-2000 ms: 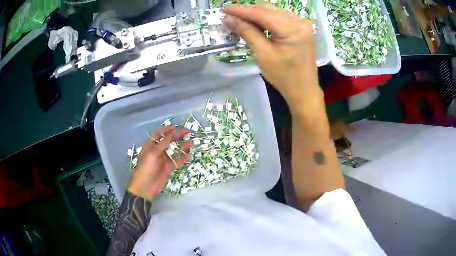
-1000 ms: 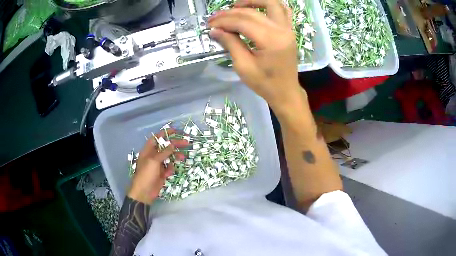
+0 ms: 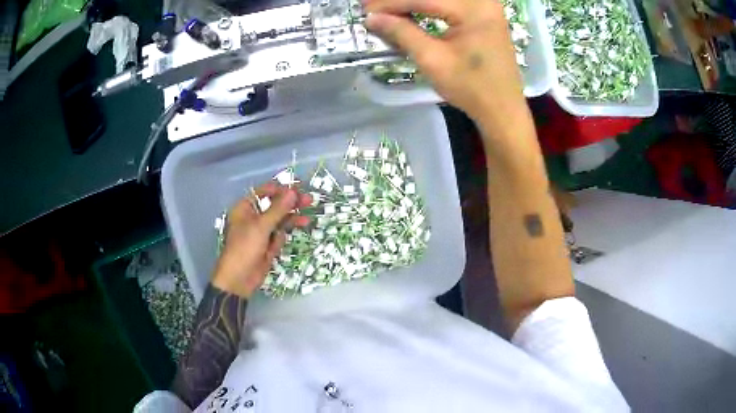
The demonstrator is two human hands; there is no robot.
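Observation:
The translucent lap tub (image 3: 190, 173) holds a loose pile of small white-headed parts with green stems (image 3: 355, 234). My left hand (image 3: 257, 238) is over the left part of the pile, fingers curled, with a white-headed part (image 3: 264, 202) at its fingertips. The silver fixture (image 3: 282, 48) lies above the tub. My right hand (image 3: 452, 44) is at the fixture's right end, thumb and forefinger pinched together at the nest. Whether anything is between those fingertips is too small to tell.
Two fuller tubs stand right of the fixture, the nearer partly behind my right hand and the farther (image 3: 652, 105) beside it. Hoses with blue-black fittings (image 3: 190, 99) hang at the fixture's left. A dark phone-like object (image 3: 81, 113) lies on the green bench. A green crate (image 3: 121, 323) stands lower left.
The view has shifted slightly, so fixture and tubs sit further right and higher. My right hand has stayed at the fixture's right end. My left fingers have drawn closer together around a part.

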